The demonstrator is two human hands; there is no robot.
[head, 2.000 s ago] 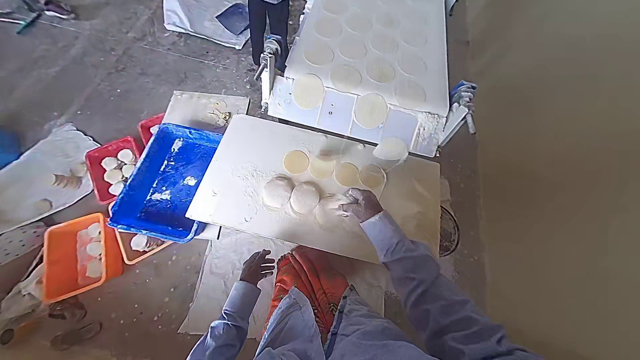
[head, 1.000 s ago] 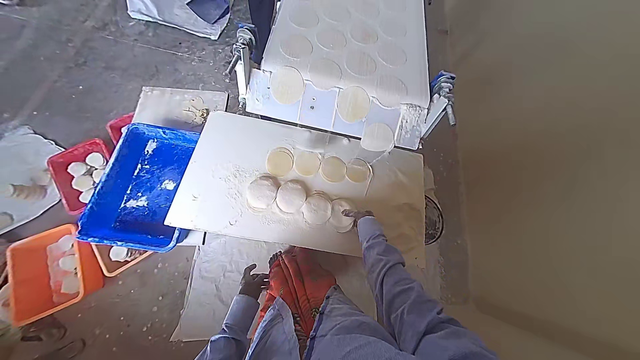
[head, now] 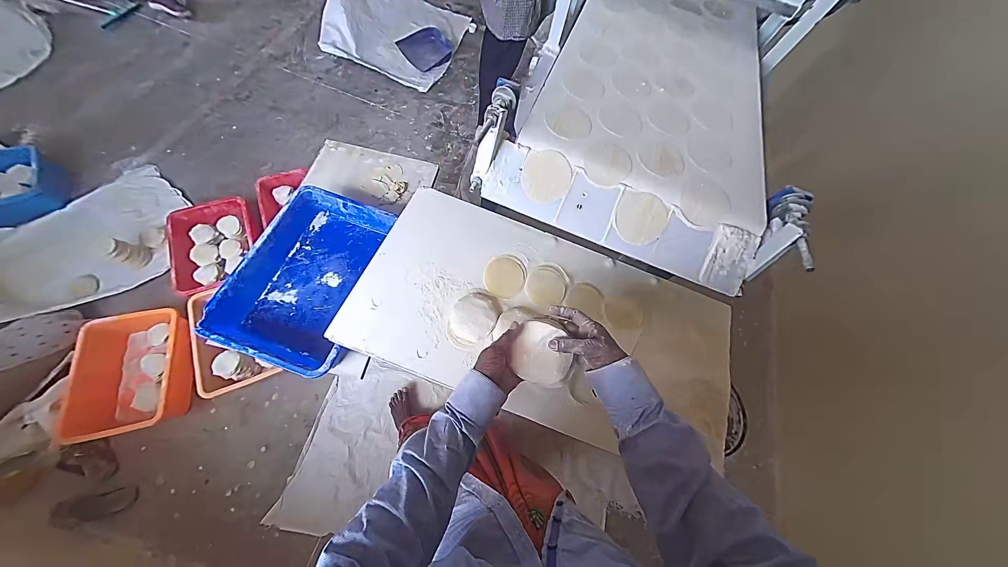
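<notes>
Between my left hand and my right hand is a stack of round dough discs, gripped from both sides above the near part of a white board. Another floured stack stands on the board to the left, and one more is partly hidden behind the held stack. Beyond them is a row of thin yellowish dough discs, its right end near my right hand. At the far side, flat discs lie on the end of a conveyor.
A blue plastic tray adjoins the board's left edge. Red crates and orange crates with stacked discs stand on the floor. Metal brackets flank the conveyor, where a person stands. A small board lies behind the tray.
My left hand has come up from beside my leg to the board. Both hands now hold a stack, where my right hand alone was at the row of stacks before.
</notes>
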